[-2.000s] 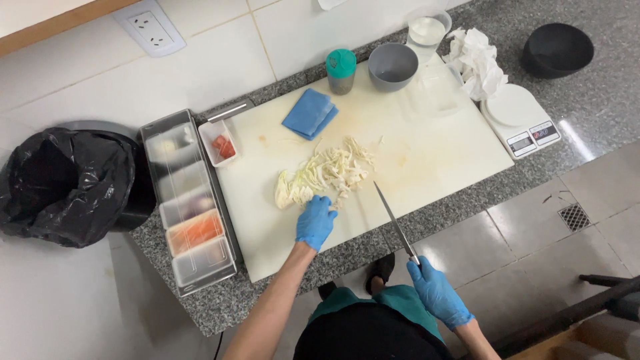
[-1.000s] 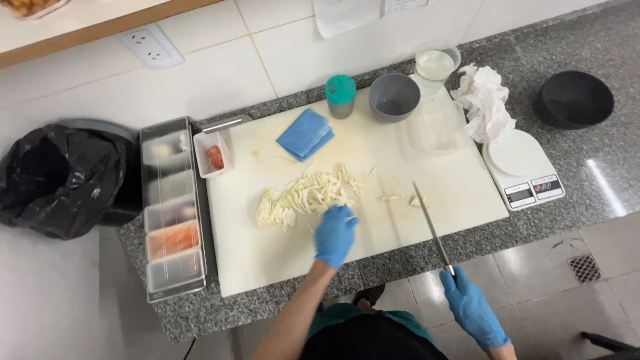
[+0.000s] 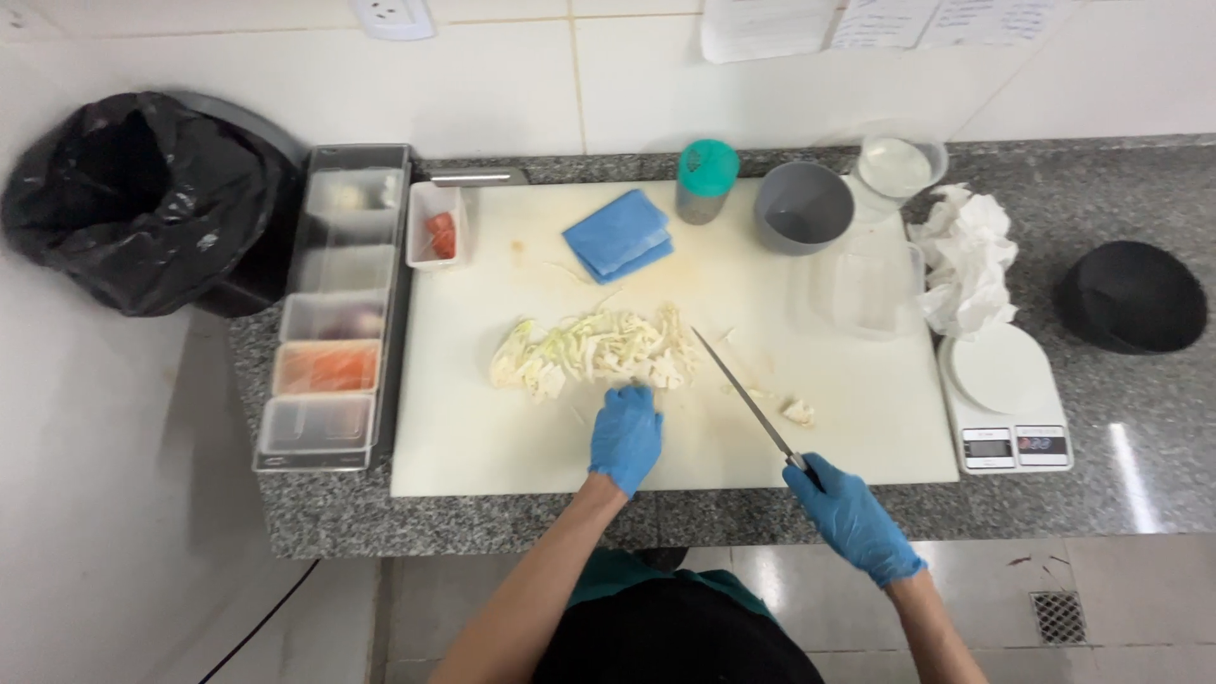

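Shredded cabbage (image 3: 603, 347) lies in a loose row across the middle of a white cutting board (image 3: 532, 456). My left hand (image 3: 627, 439), in a blue glove, is at the near edge of the cabbage with its fingers curled; whether it grips a piece cannot be told. My right hand (image 3: 850, 518), also gloved, holds a kitchen knife (image 3: 746, 397) by its dark handle. The blade points up and to the left, its tip beside the right end of the shreds. A small cabbage chunk (image 3: 798, 411) rests on the board right of the blade.
Left of the board are a lidded container rack (image 3: 389, 380), a tub with red pieces (image 3: 437, 226) and a black-lined bin (image 3: 142, 209). Behind stand a blue cloth (image 3: 619, 236), a green-topped shaker (image 3: 707, 180) and a grey bowl (image 3: 805, 209). Rightward are crumpled paper (image 3: 967, 256), a scale (image 3: 1007, 399) and a black bowl (image 3: 1130, 296).
The knife has moved closer to the cabbage, its blade now over the board. A small chunk right of the shreds shows one second ago and now. The view has shifted.
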